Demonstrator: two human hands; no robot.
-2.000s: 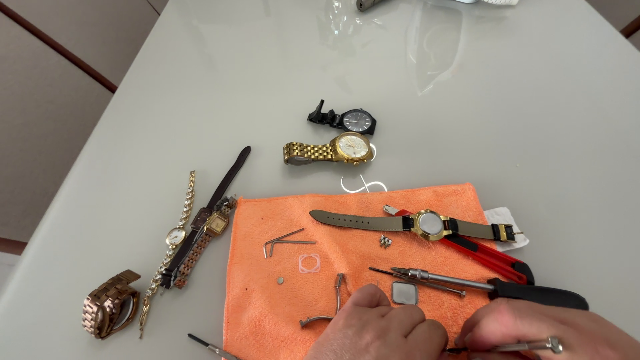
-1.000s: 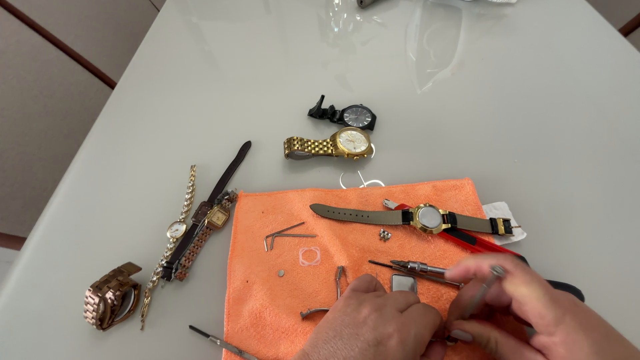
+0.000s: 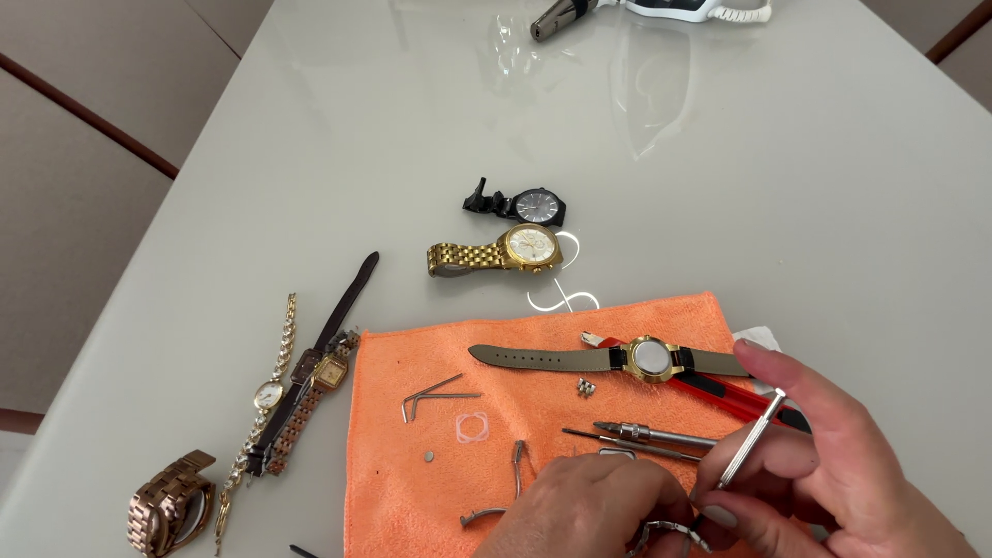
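My right hand [image 3: 821, 465] grips a small precision screwdriver [image 3: 752, 440], tilted, its lower end hidden by the fingers. Between both hands at the bottom edge is a silver metal link bracelet [image 3: 665, 527], partly hidden; my left hand [image 3: 593, 504] holds it. Just beyond the left hand lie a square metal watch part [image 3: 617, 452], mostly covered, a thin screwdriver [image 3: 635, 444] and a metal-shafted tool [image 3: 659, 435]. A gold watch [image 3: 651, 359] lies face down with its strap spread out on the orange cloth [image 3: 418, 353], over a red utility knife [image 3: 717, 397].
Small metal links [image 3: 586, 387], hex keys [image 3: 435, 395], a button cell [image 3: 428, 456] and curved metal pieces [image 3: 518, 469] lie on the cloth. Left are several watches, including a rose-gold one [image 3: 170, 504]. A gold watch [image 3: 531, 246] and a black watch [image 3: 536, 206] lie beyond the cloth.
The screwdriver, lying nearly flat in my right hand two seconds ago, now stands more upright. My right hand's fingers have risen over its end. The silver bracelet has come into sight between my hands.
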